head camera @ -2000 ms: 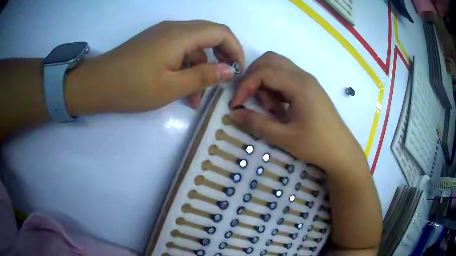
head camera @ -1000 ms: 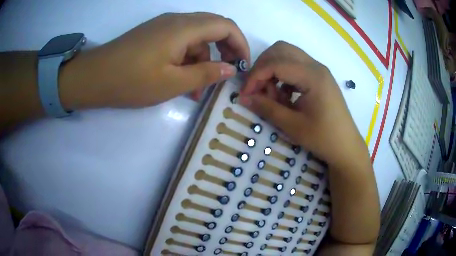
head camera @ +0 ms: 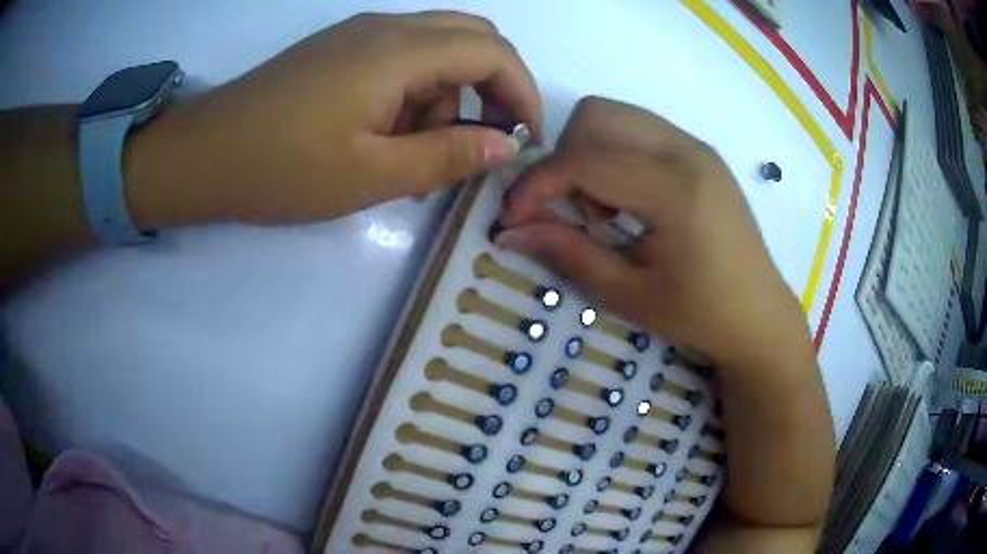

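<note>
The white foam packing tray (head camera: 433, 314) lies tilted on the table, with rows of brown dumbbell-shaped slots. In the column nearest its left edge, the left slot ends are plain brown and the right ends hold dark round components (head camera: 491, 424). My left hand (head camera: 357, 130) pinches a short component stack (head camera: 520, 133) above the tray's top corner. My right hand (head camera: 639, 227) is over the top slots, blurred, thumb and index close together at a dark spot near the tray's top left corner. Whether they grip a component is hidden.
A loose component (head camera: 771, 171) lies on the white table right of my right hand. Yellow tape (head camera: 831, 216) and red tape run beyond it. Other slotted trays (head camera: 920, 249) lie at the right, with a tray stack (head camera: 866, 465) at lower right. A pink sleeve (head camera: 108, 503) shows at lower left.
The component stack in my left hand has turned and shows less. My right fingers have shifted slightly left and down at the tray's top corner. The view has shifted a little.
</note>
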